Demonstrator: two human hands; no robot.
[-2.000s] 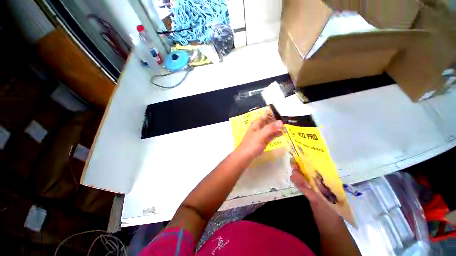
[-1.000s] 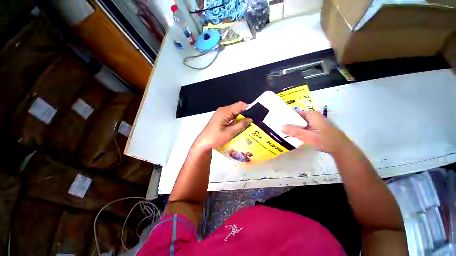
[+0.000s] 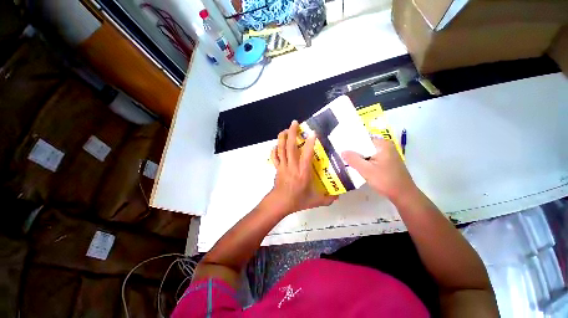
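A yellow retail box (image 3: 329,169) with a black band is held tilted between my two hands above the bench. A black flap and a white tray or flap (image 3: 352,131) stand out at its upper end. My left hand (image 3: 295,171) lies against the box's left side and front, fingers spread over it. My right hand (image 3: 385,169) grips the right side, thumb on the white part. A second yellow box (image 3: 372,114) lies on the bench behind, partly hidden by the held box and my right hand.
The white bench (image 3: 492,143) has a black strip (image 3: 268,118) with a metal-framed slot. A blue pen (image 3: 403,140) lies right of the boxes. A brown carton (image 3: 464,37) stands back right. A bottle (image 3: 215,34) and blue tape roll (image 3: 250,51) are back left. Wrapped white trays (image 3: 514,261) are lower right.
Two seconds ago the held box was upright in my right hand. Since one second ago it has turned steeper, and my left hand has slid down from its upper corner to its side.
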